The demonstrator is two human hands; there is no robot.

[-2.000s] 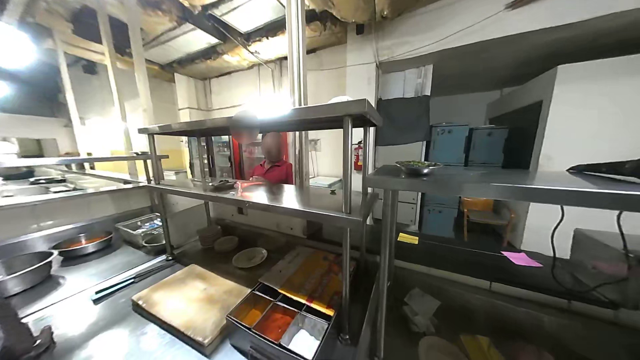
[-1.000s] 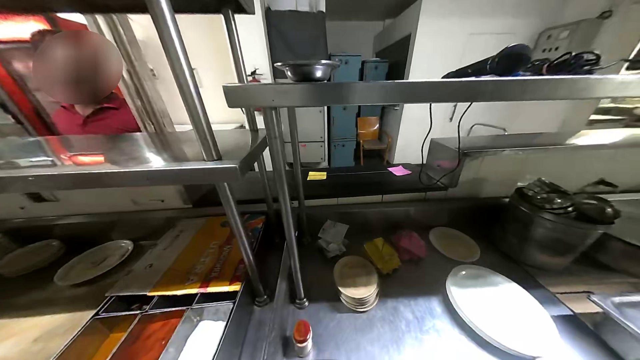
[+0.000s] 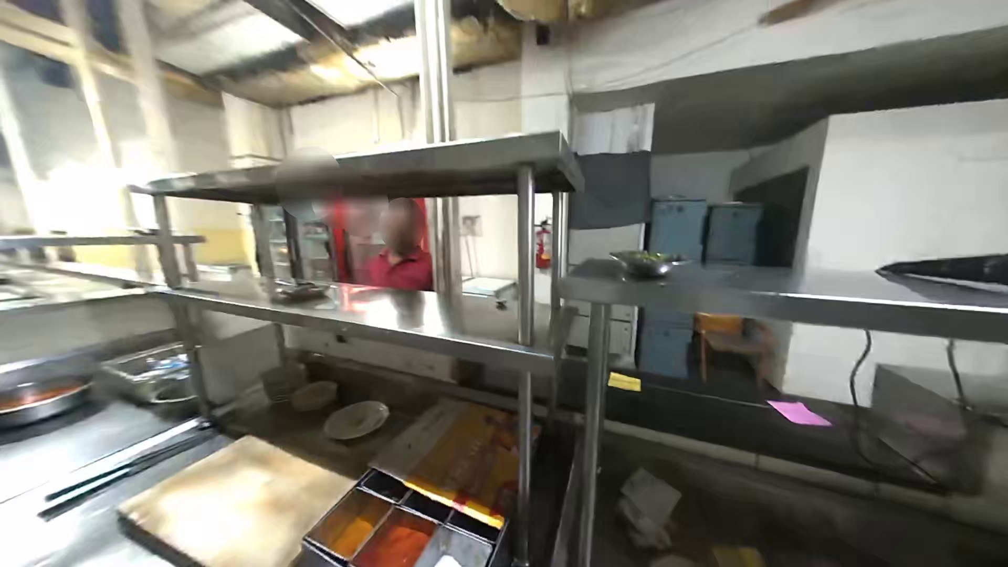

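Observation:
Neither of my hands shows in the head view. Low in the middle stands a metal spice box (image 3: pixel 370 480) with orange, red and white powders in its compartments. A worn cutting board (image 3: pixel 236 500) lies to its left on the steel counter. Behind the box is a yellow and orange printed carton (image 3: pixel 465 457), lying flat. A metal bowl (image 3: pixel 646 264) with something green in it rests on the right-hand steel shelf (image 3: pixel 787 293). At the far left is a round pan (image 3: pixel 39 400) with reddish food.
A two-tier steel rack (image 3: pixel 378 335) with upright posts rises over the counter. White plates (image 3: pixel 356 420) lie beneath it. Beyond the rack a person in a red shirt (image 3: pixel 400 270) stands. Crumpled paper (image 3: pixel 649 504) lies at the lower right, below pink and yellow notes (image 3: pixel 798 413).
The view has swung left and up since one second ago, so the large pot and oval plate on the right are out of sight. No hand shows in the one-second-old frame either.

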